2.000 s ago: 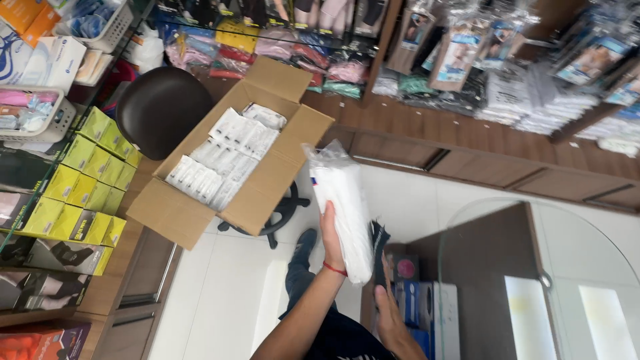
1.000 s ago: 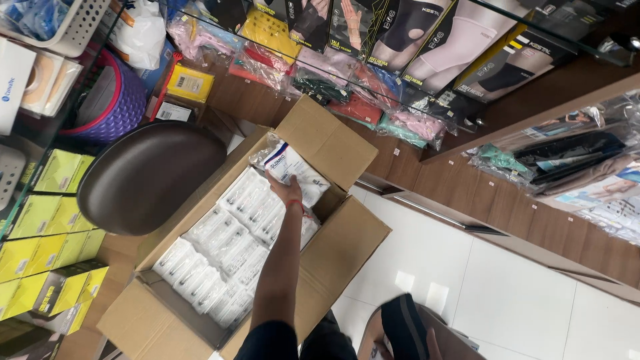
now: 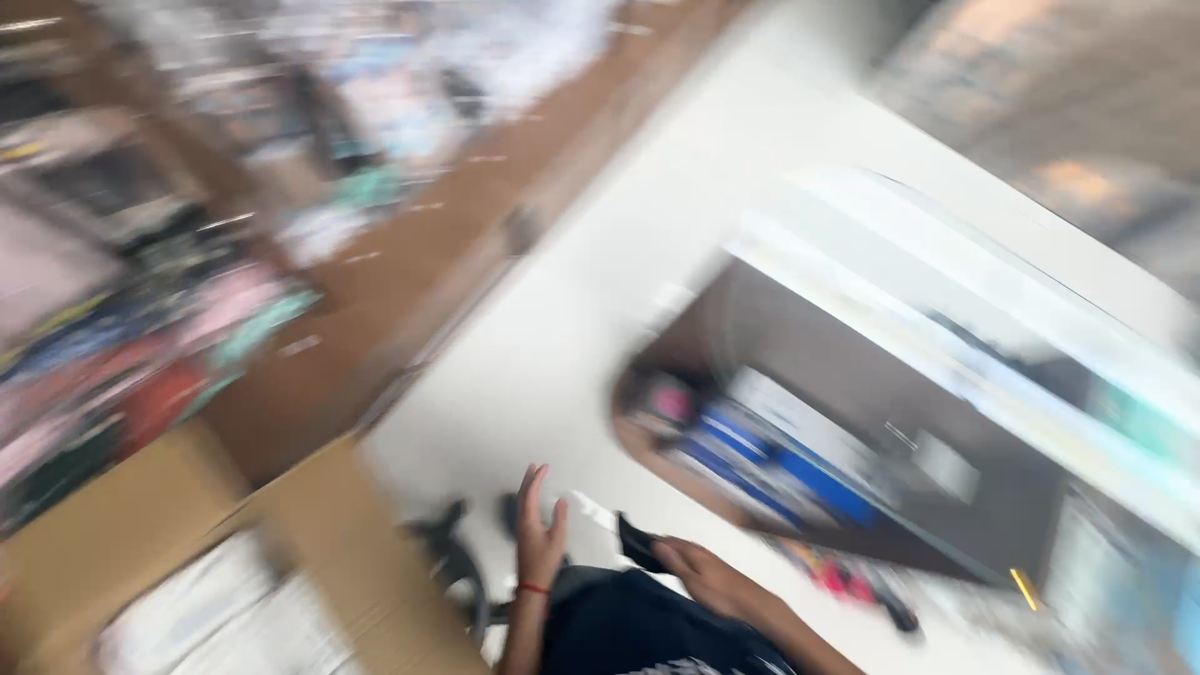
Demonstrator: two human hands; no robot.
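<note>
My left hand, with a red string at its wrist, is raised in front of my dark shirt, its fingers apart and nothing in them. To its right, my right hand grips a dark object, too blurred to name; it looks like folded cloth. An open cardboard box stands at the lower left, its flaps spread. White plastic-wrapped packets lie inside it.
Behind the box runs a low brown wooden ledge with bagged goods. At the right is a glass-topped counter with blue and white boxes on a lower shelf. A chair base stands beside the box.
My left hand, which was on a white packet in the box one second ago, has come away from it and is empty. The view has swung right toward the counter.
</note>
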